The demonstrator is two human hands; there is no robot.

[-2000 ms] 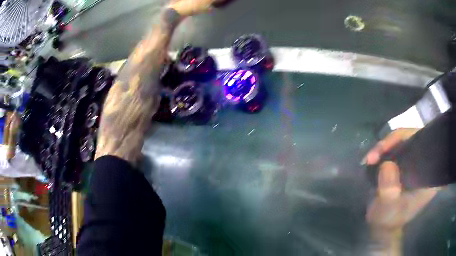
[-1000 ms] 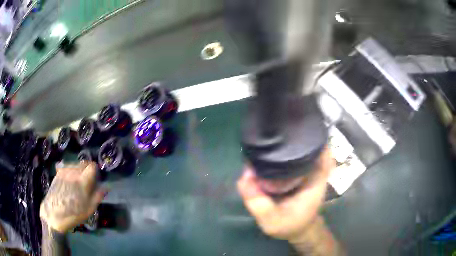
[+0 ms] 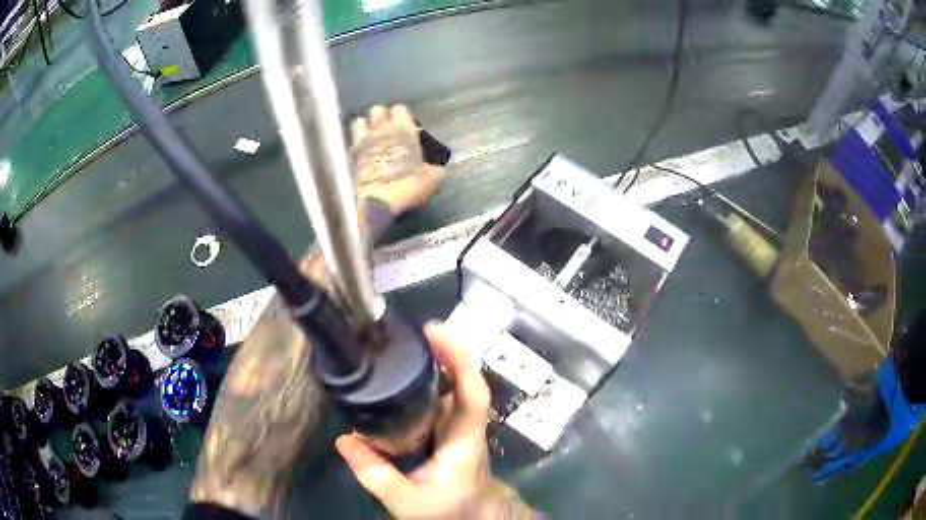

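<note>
My right hand (image 3: 447, 467) grips the black power screwdriver (image 3: 381, 381), upright in front of me with a silver rod and black cord rising from its top. My left hand (image 3: 391, 163) reaches far forward over the grey-green belt. A small black part (image 3: 434, 147) shows at its right side; whether the fingers hold it is hidden. Rows of round black units with silvery rims (image 3: 126, 431) stand at the lower left. One unit glows blue (image 3: 184, 390). The screw feeder (image 3: 569, 289), with many small screws in its open top, stands right of the screwdriver.
A worn white strip (image 3: 244, 315) separates bench and belt. A pale ring (image 3: 205, 250) and white scrap (image 3: 247, 145) lie on the belt. An open cardboard box (image 3: 838, 274), blue material (image 3: 873, 442) and a yellowish-handled tool (image 3: 749, 246) are at right.
My left hand has moved from the units at lower left to the belt, forward and right. My right hand still holds the screwdriver. The view has shifted right, showing the feeder fully and the box.
</note>
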